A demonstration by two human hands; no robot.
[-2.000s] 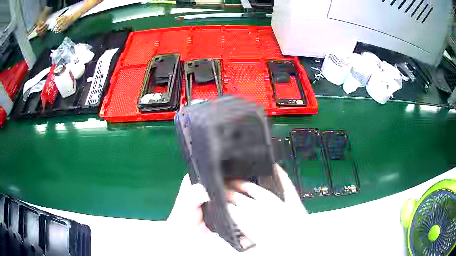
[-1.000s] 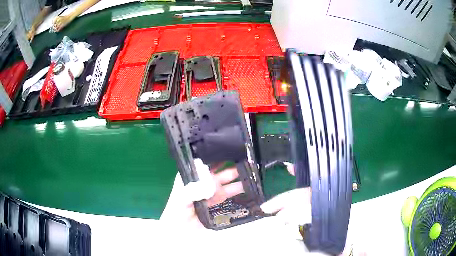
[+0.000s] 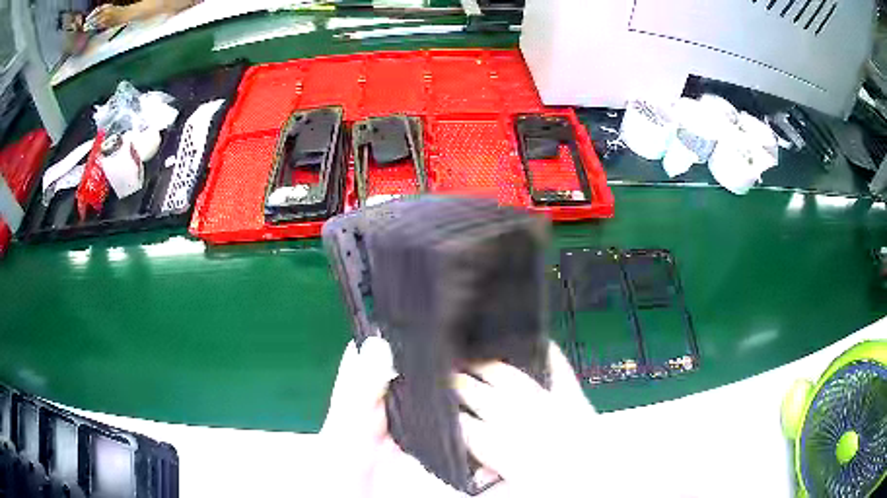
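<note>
A thick stack of dark phone middle frames (image 3: 467,282) is held up in front of me, blurred. My right hand (image 3: 515,418), washed out by glare, grips the stack from below and the right. My left hand (image 3: 365,399) holds a single middle frame (image 3: 348,267) at its lower left side, just behind and left of the stack; whether the two touch is unclear. Two more frames (image 3: 633,313) lie side by side on the green surface (image 3: 195,331), right of the stack. Part of another may show beside them, mostly hidden.
A red tray (image 3: 477,83) holds several frames behind the stack. A black parts tray (image 3: 58,209) with a white bottle is at left, white rolls (image 3: 700,136) beside the white cabinet (image 3: 603,49) at right. Black blister trays (image 3: 88,447) and a green fan (image 3: 841,428) stand at the near corners.
The stack has moved left from the right side and turned, now overlapping in view the single frame in my left hand. The frames lying at right are uncovered again.
</note>
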